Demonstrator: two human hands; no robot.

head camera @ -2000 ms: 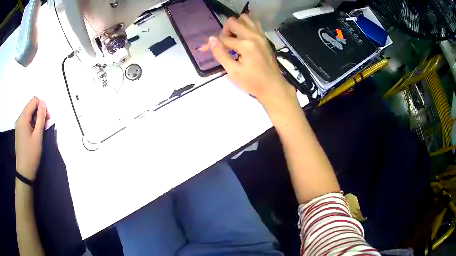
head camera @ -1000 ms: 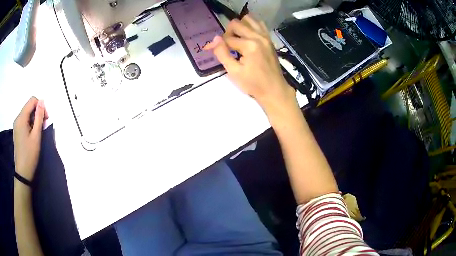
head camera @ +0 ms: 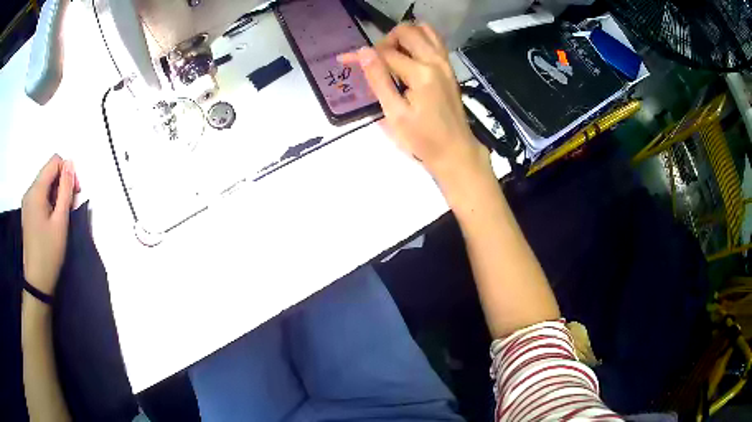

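A smartphone (head camera: pixel 330 49) with a pinkish-purple screen lies on the white table (head camera: pixel 272 264), right of the needle area. Dark handwritten-looking marks show on its screen. My right hand (head camera: pixel 425 103) is over the phone's right edge, index finger extended at the screen, other fingers curled; it grips nothing that I can see. My left hand (head camera: pixel 51 198) rests at the table's left edge beside navy cloth (head camera: pixel 91 321), fingers loosely curled; whether it holds anything is hidden. The presser foot area (head camera: pixel 169 119) is overexposed.
The white machine head (head camera: pixel 124 41) stands at upper left. A dark fabric scrap (head camera: pixel 270 73) and round grey disc (head camera: pixel 221 115) lie between needle and phone. A black notebook (head camera: pixel 544 78), blue oval item (head camera: pixel 614 53), black fan (head camera: pixel 684 29) and yellow frames (head camera: pixel 721 157) are at right.
My right index finger has shifted slightly over the phone, and the marks on its screen have changed and grown. My left hand has hardly moved.
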